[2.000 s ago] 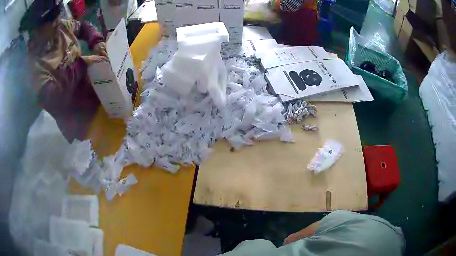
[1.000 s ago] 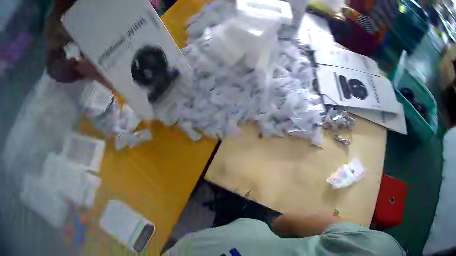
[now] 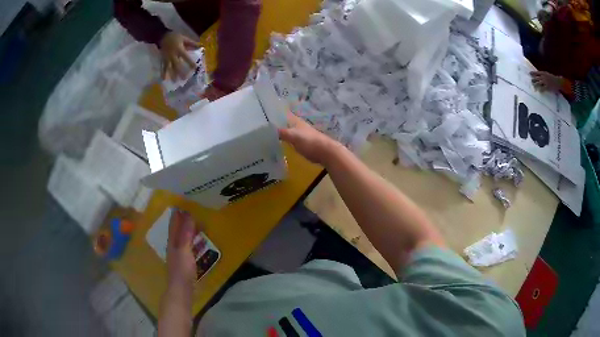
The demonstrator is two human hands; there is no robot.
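Note:
A white product box (image 3: 224, 155) lies on its long side over the yellow table, a black fan picture on the side facing me. End flaps stand out at its left end, and a panel stands up at its right end. My right hand (image 3: 302, 137) grips the box's right end; some fingers are hidden. My left hand (image 3: 181, 238) is blurred, below the box's left part and over the digital scale (image 3: 209, 255). Its fingers are hard to make out, and I cannot tell if it touches the box.
A heap of small packets (image 3: 368, 72) lies behind and right of the box, with foam trays (image 3: 421, 20) on it. Another person's hands (image 3: 177, 56) hold packets behind the box. Flat box blanks (image 3: 533, 125) lie right. A blue-orange item (image 3: 117, 237) is at the left edge.
The box has come from the co-worker's side to in front of me and now lies on its side. Both my hands have come into view, the right one on the box.

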